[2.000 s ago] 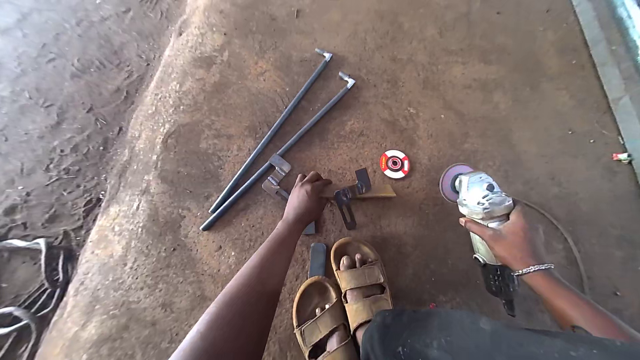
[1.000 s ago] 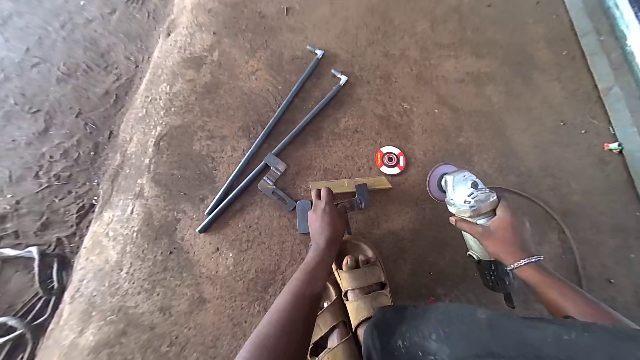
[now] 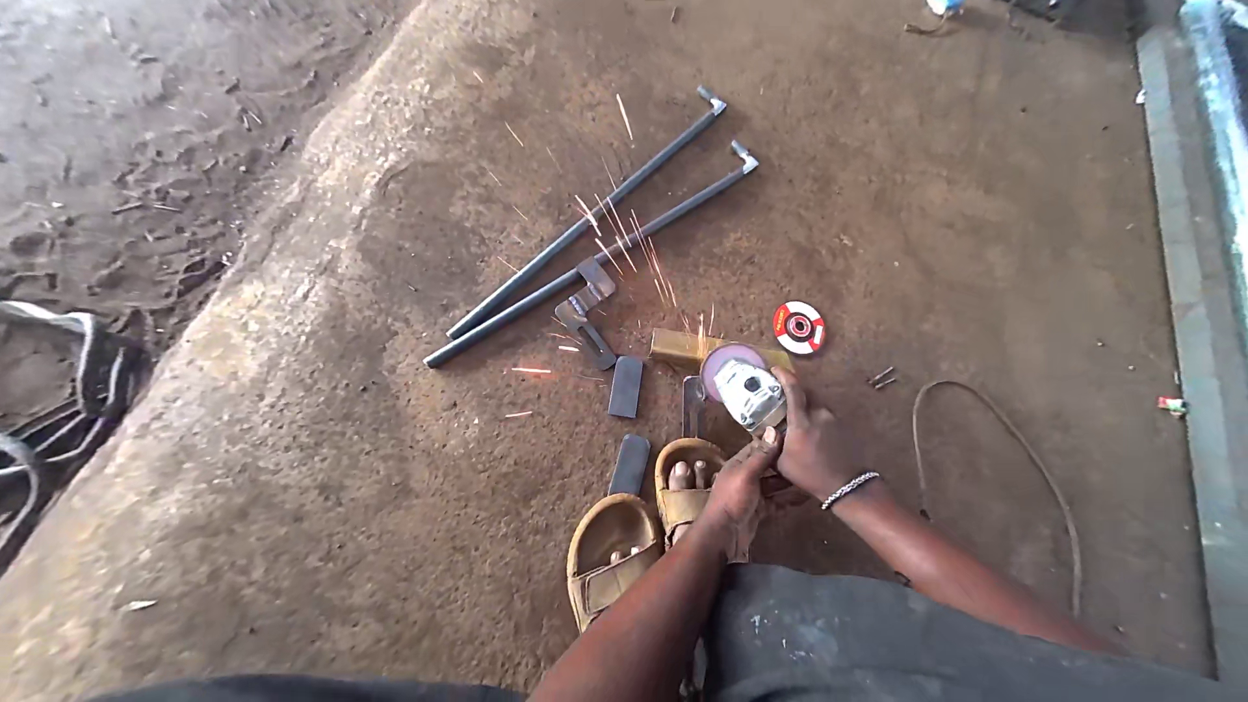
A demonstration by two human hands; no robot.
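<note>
My right hand (image 3: 811, 444) grips an angle grinder (image 3: 749, 392) near its head, and my left hand (image 3: 741, 483) is closed on the tool's body just below. The grinder's purple disc (image 3: 726, 363) is over a slotted metal bracket (image 3: 693, 405) and a yellowish rectangular bar (image 3: 673, 345); sparks fly up and to the left. The exact point of contact is hidden by the disc. Part of the bracket lies under the grinder, in front of my sandalled foot (image 3: 685, 497).
Two dark metal rods (image 3: 585, 222) with bent ends lie beyond, touching another slotted bracket (image 3: 583, 333). Flat metal plates (image 3: 626, 387) lie left of the grinder. A red and white disc (image 3: 799, 328) rests at its right. A cord (image 3: 1014, 444) curves at right; cables (image 3: 78, 409) lie far left.
The grinder has moved left from the open floor to the bracket, and sparks now fly. My left hand has left the metal pieces and taken hold of the grinder.
</note>
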